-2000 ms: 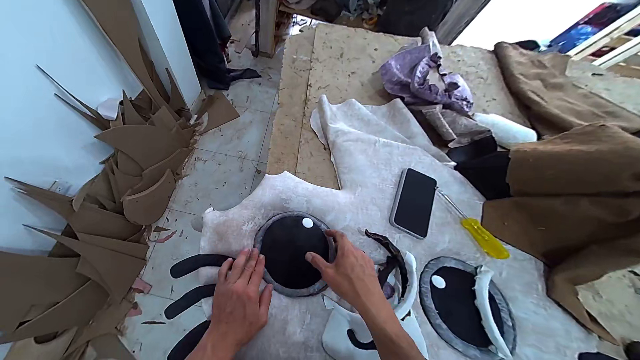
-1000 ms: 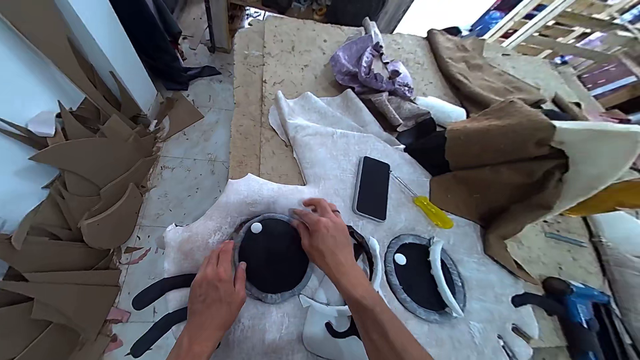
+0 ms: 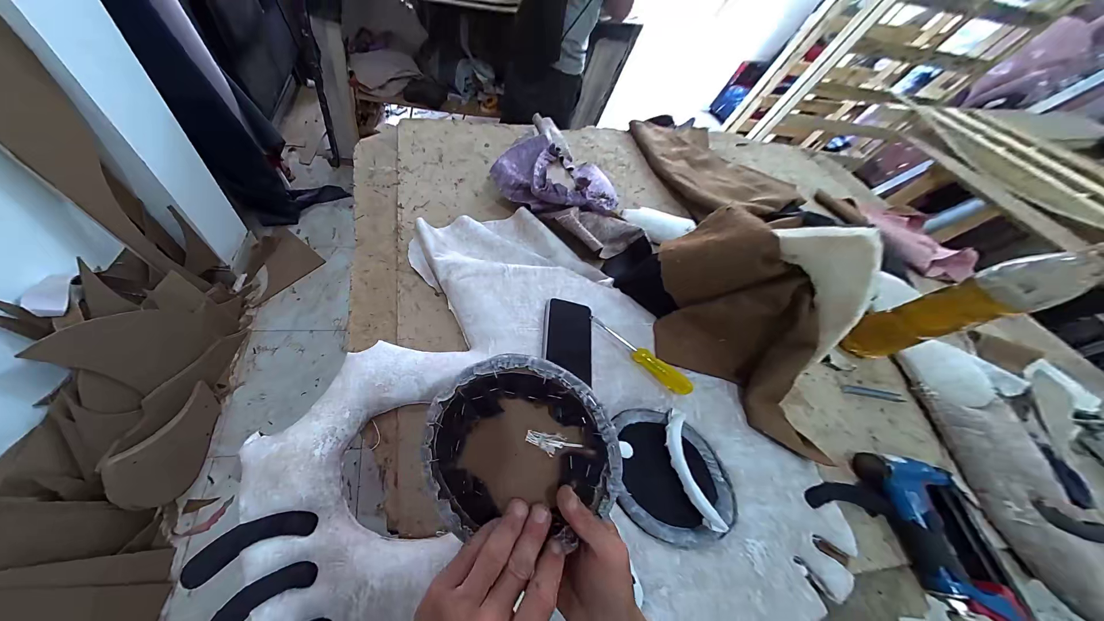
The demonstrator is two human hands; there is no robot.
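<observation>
A round fabric-covered disc is held up, its stapled back with a bare brown board centre facing me. My left hand lies with its fingers over the disc's lower rim. Beside it my right hand grips the same rim, thumb on the back face. Below lies a pale grey fabric piece with a round opening at the left, where bare board shows. Right of the disc, a black disc with a grey rim sits in that fabric, a white curved strip across it.
A phone and a yellow-handled screwdriver lie on the fabric. Brown fabric, a purple cloth and a blue power tool are on the board table. Cut brown sheets stand at the left; a yellow-and-clear bottle juts in at right.
The black disc that lay in the left opening is lifted and turned over, so its stapled back shows. Both hands have moved to its lower rim. The view has shifted.
</observation>
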